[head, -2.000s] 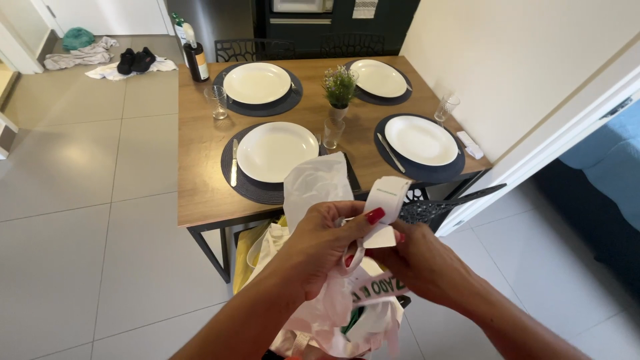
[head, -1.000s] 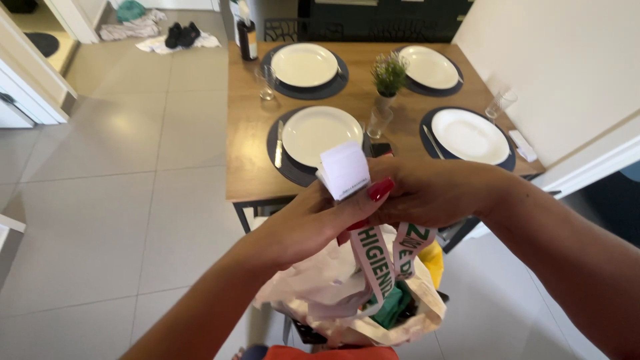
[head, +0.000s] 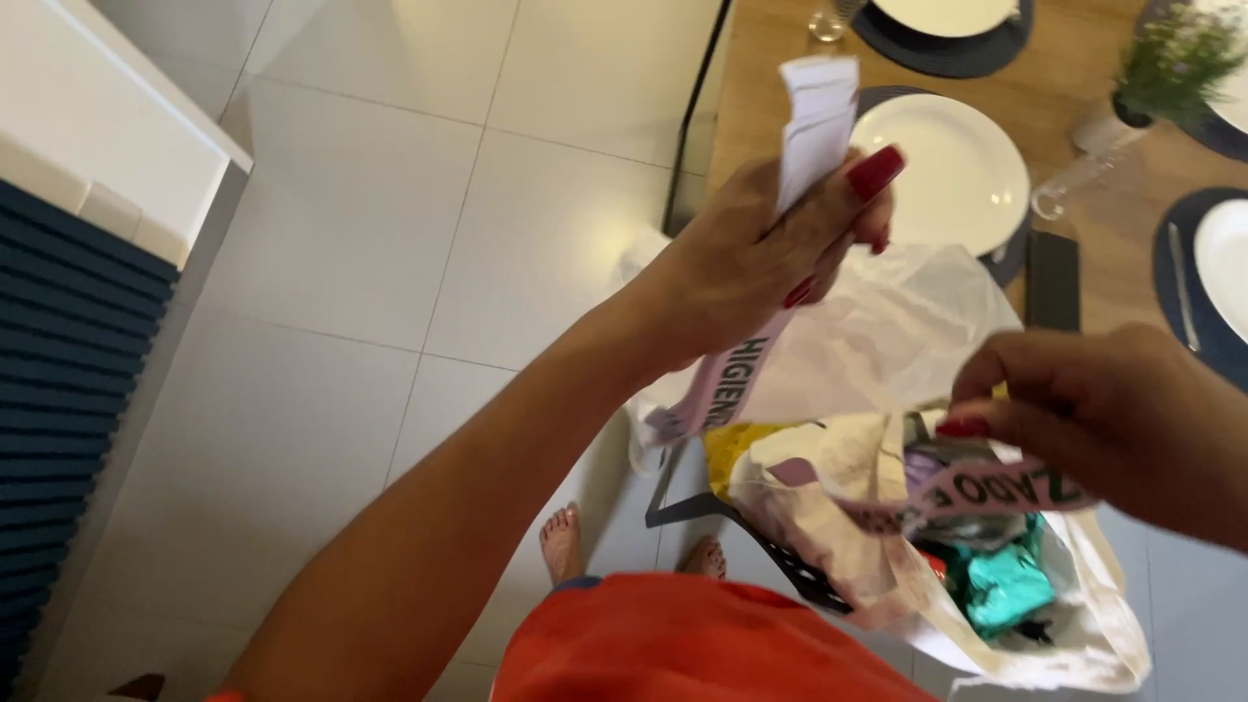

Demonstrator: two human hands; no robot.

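My left hand (head: 770, 244) is closed on folded white paper slips (head: 819, 117) and one pink printed paper strip (head: 738, 375) that hangs below the wrist. At the right, my right hand (head: 1082, 419) pinches with its fingertips over an open white bag (head: 1102, 604); another pink printed strip (head: 994, 487) runs from beneath that hand across the bag's mouth. Whether the fingers grip this strip is not clear. Inside the bag lies a crumpled teal package (head: 1009, 585). A translucent white plastic bag (head: 877, 331) lies behind, between my hands.
The wooden table (head: 770, 107) bears a white plate (head: 941, 175) on a dark placemat, a clear glass (head: 1072, 190), a potted plant (head: 1175, 68) and a dark flat object (head: 1053, 283). A black chair (head: 697, 507) is under the bags. A white-edged furniture piece (head: 146, 88) stands left.
My hands, together one second ago, are now apart, the left with the white paper and the right over the bag. The view has swung down and left.
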